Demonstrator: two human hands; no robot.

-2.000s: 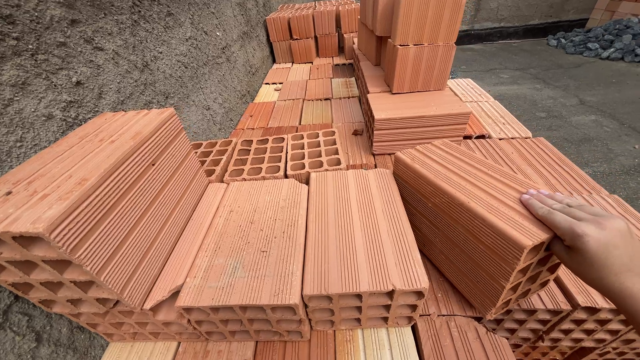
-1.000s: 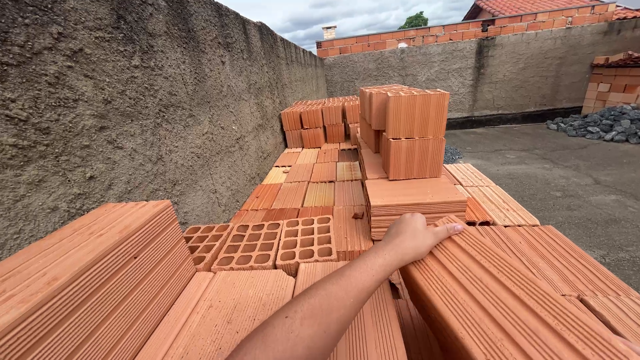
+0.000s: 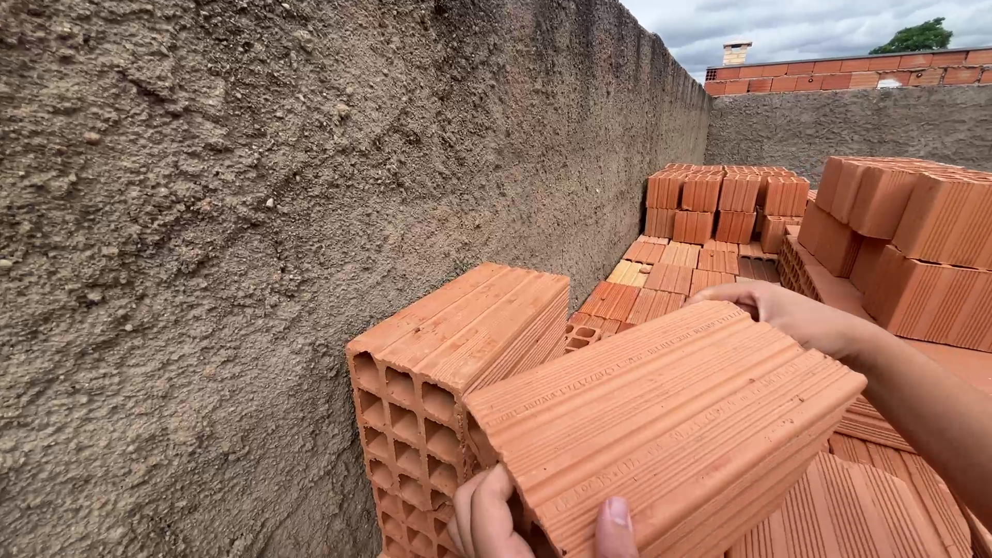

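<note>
A hollow clay brick [image 3: 666, 418], ribbed and stamped with writing, is held tilted between both hands. My left hand [image 3: 535, 519] grips its near left end, the thumb on the top face and the fingers at the end edge. At its far side, my right hand [image 3: 775, 310] holds the upper right edge, its fingertips partly hidden behind the brick. Just left of the held brick, more hollow bricks [image 3: 457, 325] are stacked against the wall, their square cells facing me.
A rough plastered wall [image 3: 271, 194] runs along the left. Brick stacks stand farther back [image 3: 728, 198] and at the right [image 3: 938, 232]. Flat-laid bricks [image 3: 674, 279] lie between them, and ribbed bricks [image 3: 860, 511] lie at the lower right.
The view has swung left toward the wall. A hand rested on a brick at the right earlier; now both hands hold a brick beside the stack at the wall.
</note>
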